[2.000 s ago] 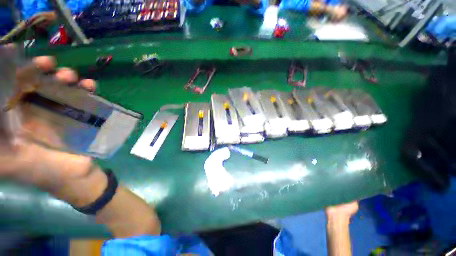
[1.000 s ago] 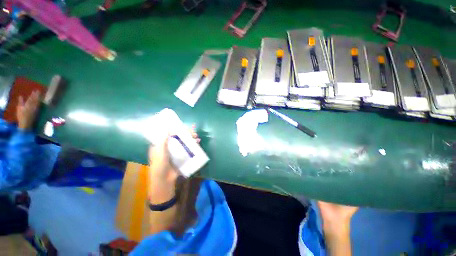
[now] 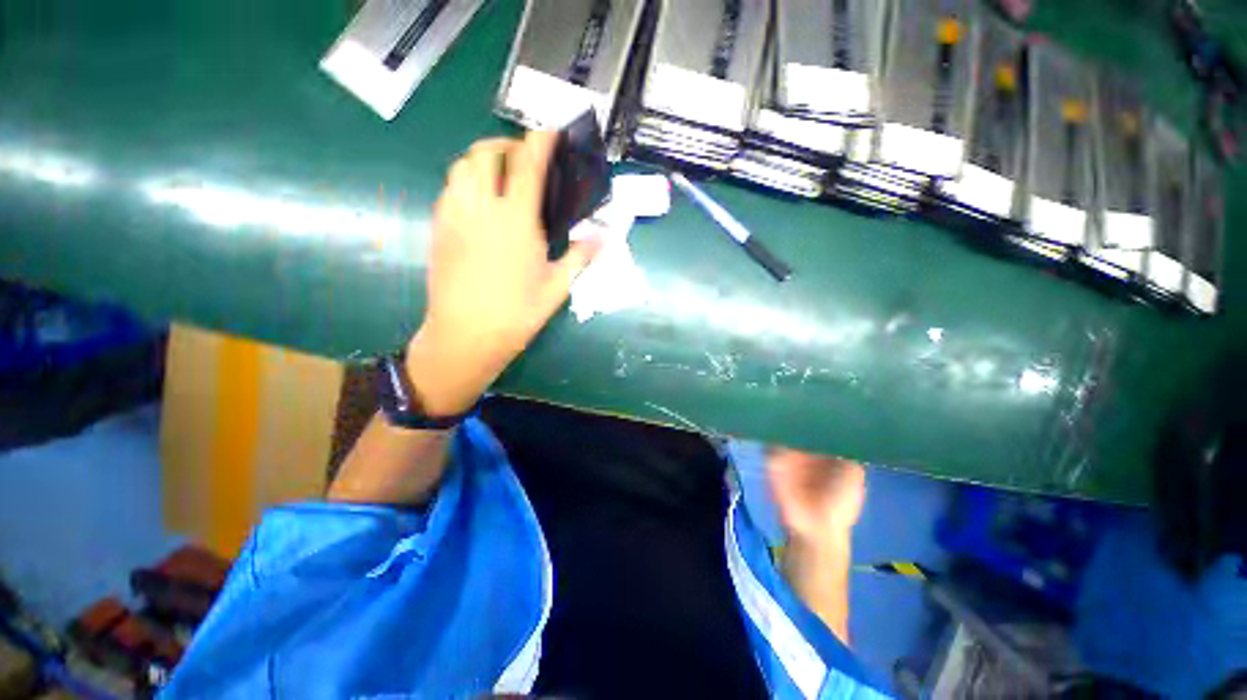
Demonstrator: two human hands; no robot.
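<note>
My left hand (image 3: 495, 260), with a dark band on its wrist, grips a phone-sized display module (image 3: 576, 178) tilted on edge, its dark face towards the right. Overlapping stacks of silver-backed display modules (image 3: 704, 62) with white lower ends run along the upper right of the bench. One single module (image 3: 399, 48) lies at an angle to their left. Crumpled white paper (image 3: 611, 278) lies just beside and below the held module. My right hand (image 3: 816, 495) is blurred below the bench's front edge; its fingers are unclear.
A white and dark pen (image 3: 732, 226) lies between the paper and the stacks. The shiny green bench (image 3: 766, 397) ends in a curved front edge before my body. A cardboard carton with yellow tape (image 3: 205, 438) stands below at the left. Dark equipment (image 3: 1203, 438) is at the far right.
My left hand has lifted and turned the module from silver back to dark face, moving it towards the stacks and paper. The view has shifted, and the red frames are mostly out of it.
</note>
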